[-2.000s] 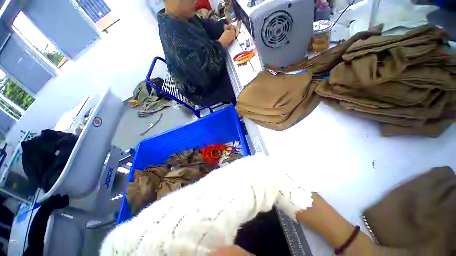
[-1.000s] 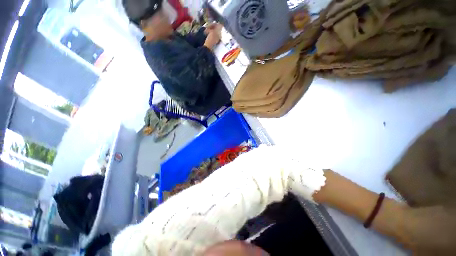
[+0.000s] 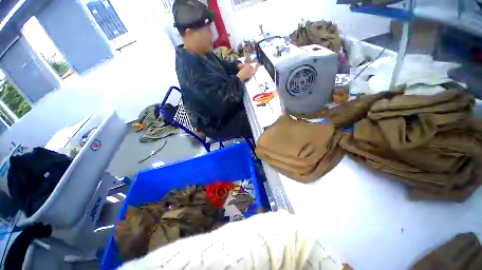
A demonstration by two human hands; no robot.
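Observation:
A brown fabric piece [image 3: 452, 256] lies at the bottom right, cut off by the picture's edge. A neat stack of brown pocket pieces [image 3: 298, 148] lies at the table's far left edge. A larger heap of folded brown pieces [image 3: 417, 145] lies beside it. My white knitted sleeve [image 3: 238, 248] crosses the bottom of the view. Only a sliver of skin shows at its cuff. My left hand and my right hand are both out of the picture.
A blue crate [image 3: 185, 171] beside the table [image 3: 343, 211] holds brown pieces and a red item [image 3: 218, 193]. A seated coworker [image 3: 209, 89] is behind a machine with a round vent [image 3: 306, 79]. A grey-white machine table [image 3: 74, 174] stands left.
The view has shifted, so the stacks and crate sit lower in the picture. The wearer's forearm and wristband have left the view, and less of the near brown piece shows.

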